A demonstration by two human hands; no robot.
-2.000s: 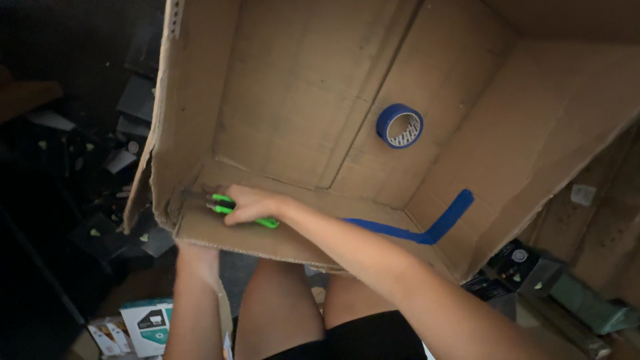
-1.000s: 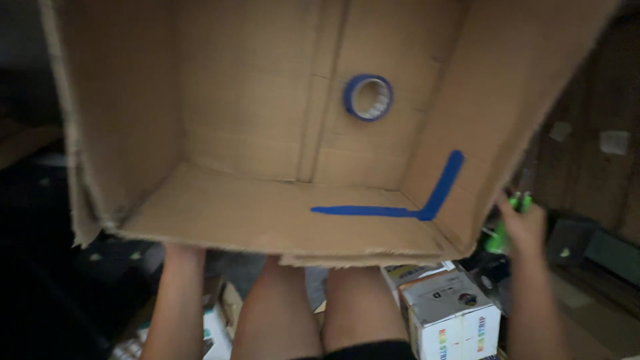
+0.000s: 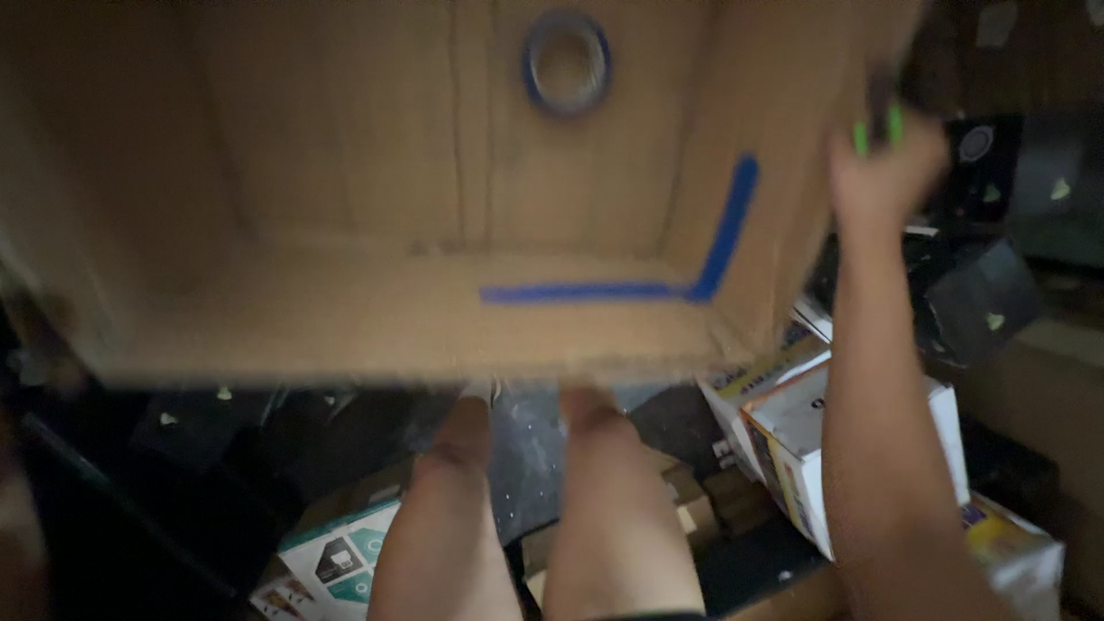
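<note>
A large open cardboard box [image 3: 345, 310] fills the upper view, its inside facing me. A roll of blue tape [image 3: 567, 65] is inside against the far panel. A strip of blue tape [image 3: 586, 292] runs along the near inner wall and bends up the right wall. My right hand [image 3: 888, 168] is at the box's right edge, closed around a green-handled hand tool whose dark head is blurred. At the far left edge, only my left forearm [image 3: 19, 526] shows plainly; my left hand, near the box's lower left corner, is too dark and blurred to read.
Below the box are my bare legs. A white and teal printed box [image 3: 345, 552] lies at the lower left. Several white printed boxes [image 3: 798, 423] are at the lower right, partly behind my right forearm. Dark packages [image 3: 983, 302] lie farther right.
My right hand, with the green-handled tool, has gone from the box's lower left corner to its right edge. The box has turned, and my left hand has shifted left from under the near edge.
</note>
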